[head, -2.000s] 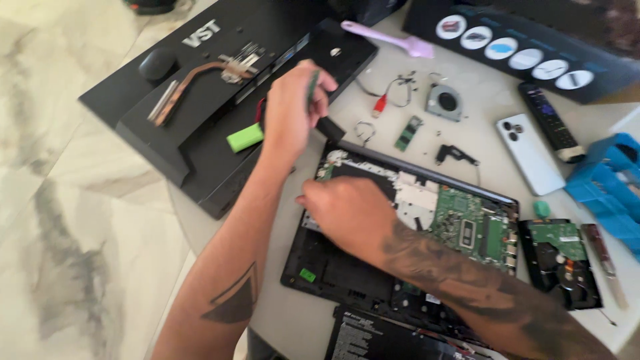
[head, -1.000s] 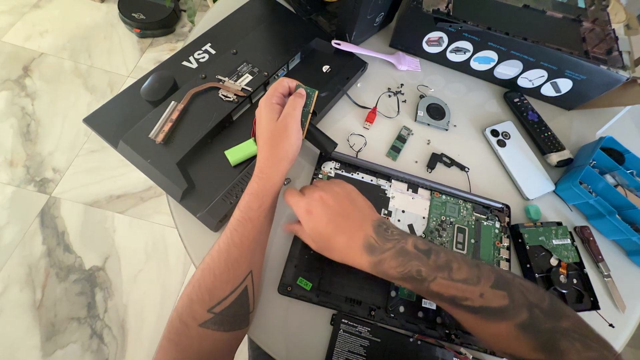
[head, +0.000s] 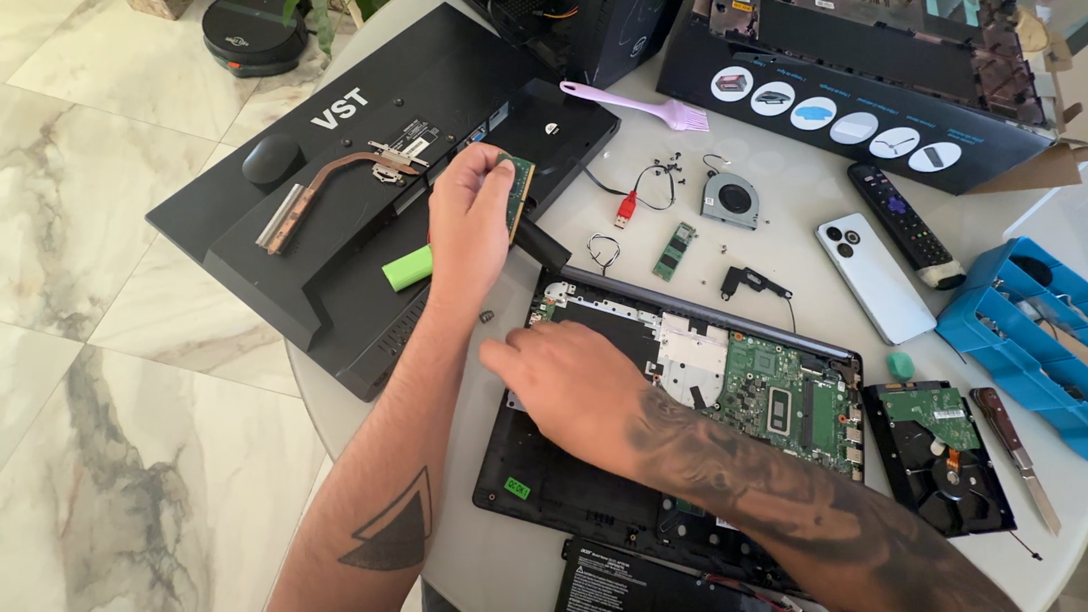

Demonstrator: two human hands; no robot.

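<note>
My left hand (head: pixel 472 221) holds a green RAM module (head: pixel 518 191) upright by its edge, above the back of a black VST monitor (head: pixel 340 170). Over the left part of an opened laptop base (head: pixel 544 467) is my right hand (head: pixel 565 378), its fingers bent and pointing left; whether they hold anything is hidden. The laptop's green motherboard (head: pixel 761 370) shows to the right of that hand. A copper heat pipe (head: pixel 327 174) and a lime-green cylinder (head: pixel 408 268) lie by the left hand. An M.2 board (head: pixel 674 252) and a cooling fan (head: pixel 731 201) rest beyond the laptop.
A lilac brush (head: pixel 633 104), a red USB plug (head: pixel 626 209), a small speaker (head: pixel 755 282), a white phone (head: pixel 875 276) and a remote control (head: pixel 905 225) lie behind. At right are a blue organizer (head: pixel 1011 314), a hard drive (head: pixel 935 459) and an open pocket knife (head: pixel 1016 455). An Acer battery (head: pixel 612 582) lies in front.
The left hand still holds the RAM module, which shows more plainly now. The right hand has stayed over the laptop's left part.
</note>
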